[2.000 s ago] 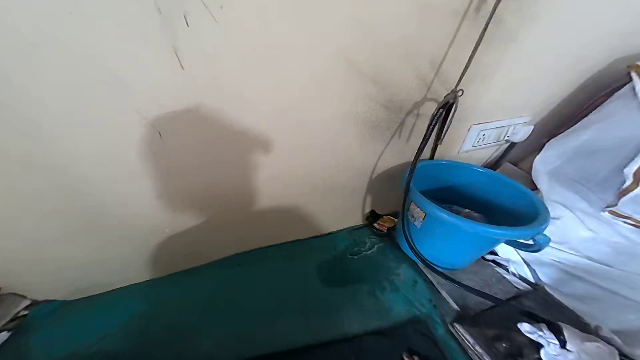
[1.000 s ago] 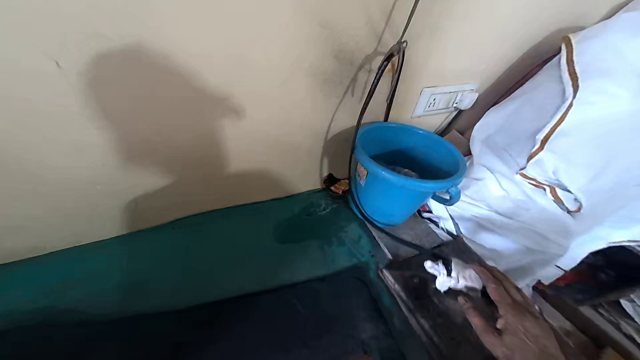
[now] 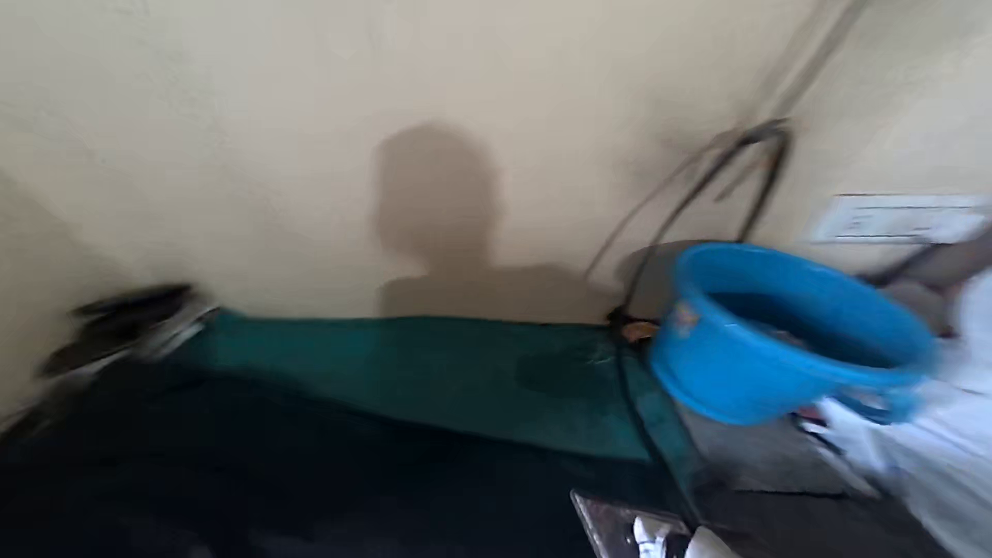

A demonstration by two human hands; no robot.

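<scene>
Neither of my hands shows in the head view at this moment. A blue plastic bucket (image 3: 744, 387) stands at the right, close to the wall, with something dark and unclear inside. At the bottom edge lies a dark flat plate or board (image 3: 608, 523), partly cut off, and a white crumpled piece (image 3: 651, 535) rests on it. A black cable (image 3: 637, 411) runs down past the left side of the bucket and over the green cover (image 3: 465, 380). A dark cloth (image 3: 349, 473) lies across the front of that cover. The view is blurred.
A white switch and socket panel (image 3: 891, 218) sits on the wall at the right. White cloth (image 3: 953, 434) lies beyond the bucket. Dark and grey folded things (image 3: 132, 325) are heaped at the far left, by the wall. A small orange-brown thing (image 3: 639, 332) lies left of the bucket.
A hand that was beside the white crumpled piece one second ago is out of view. The view has swung left, and the heap at the far left shows again.
</scene>
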